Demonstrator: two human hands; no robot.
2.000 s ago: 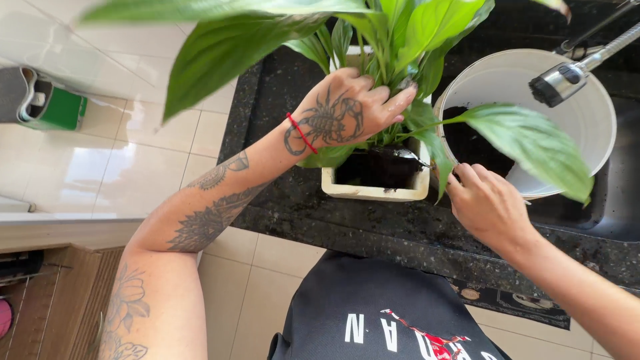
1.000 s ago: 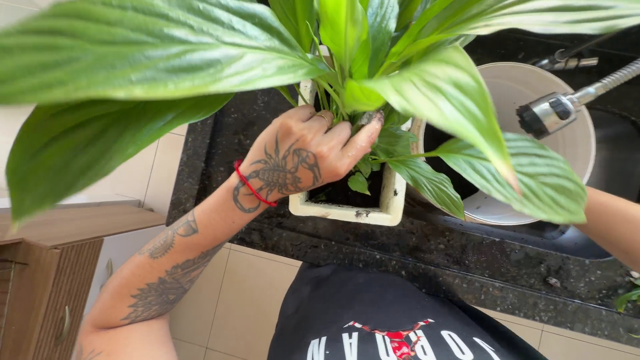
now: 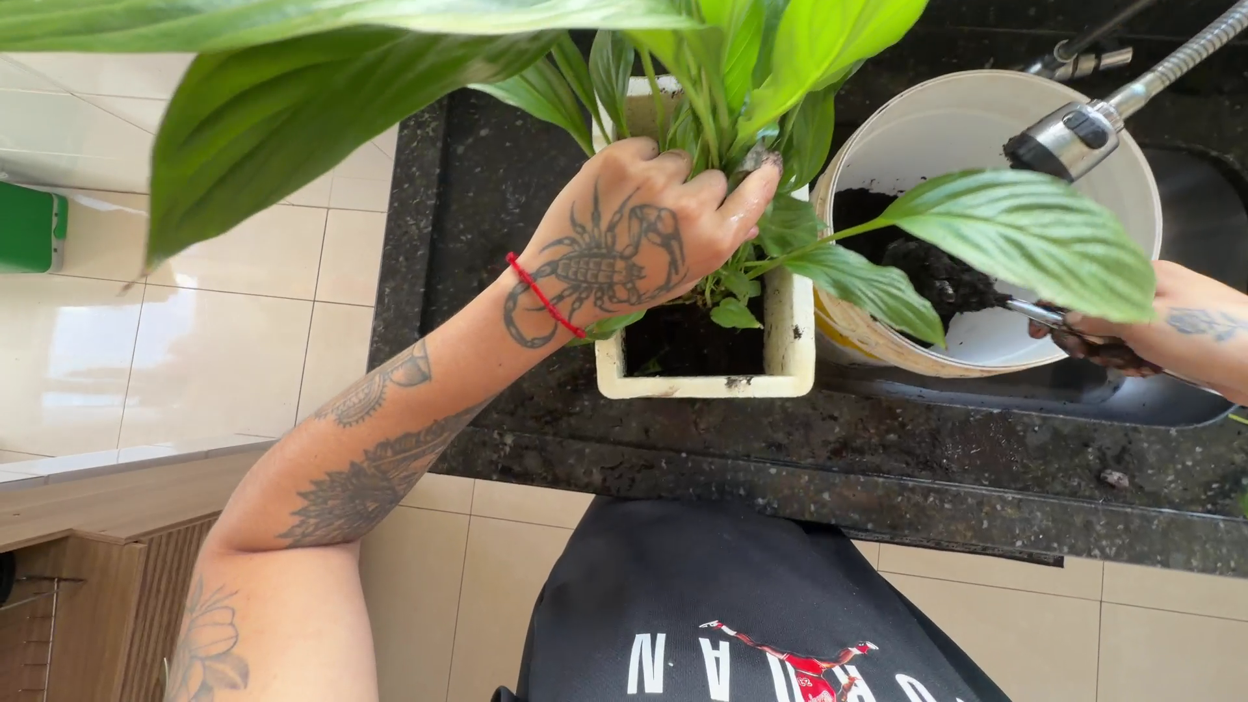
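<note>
My left hand (image 3: 634, 234) is closed around the stems of a leafy green plant (image 3: 717, 107), which stands in a rectangular cream planter (image 3: 702, 387) with dark soil (image 3: 673, 346) showing at its near end. At the right, my right hand (image 3: 1111, 336), smeared with soil and partly behind a leaf, grips the metal handle of a tool (image 3: 1033, 310). The tool's far end, heaped with dark soil (image 3: 946, 278), is inside a round white bucket (image 3: 1146, 214); its shape is covered by the soil.
A flexible metal faucet with a spray head (image 3: 1077, 136) hangs over the bucket, which stands in a dark sink (image 3: 1160, 400). A black speckled stone countertop (image 3: 585, 453) runs beneath the planter. Large leaves spread across the upper left. A green box (image 3: 29, 229) is beyond the tiled floor.
My right hand was beside the planter two seconds ago; it is now at the bucket's right side, holding a tool with soil on it. My left hand stays on the plant's stems.
</note>
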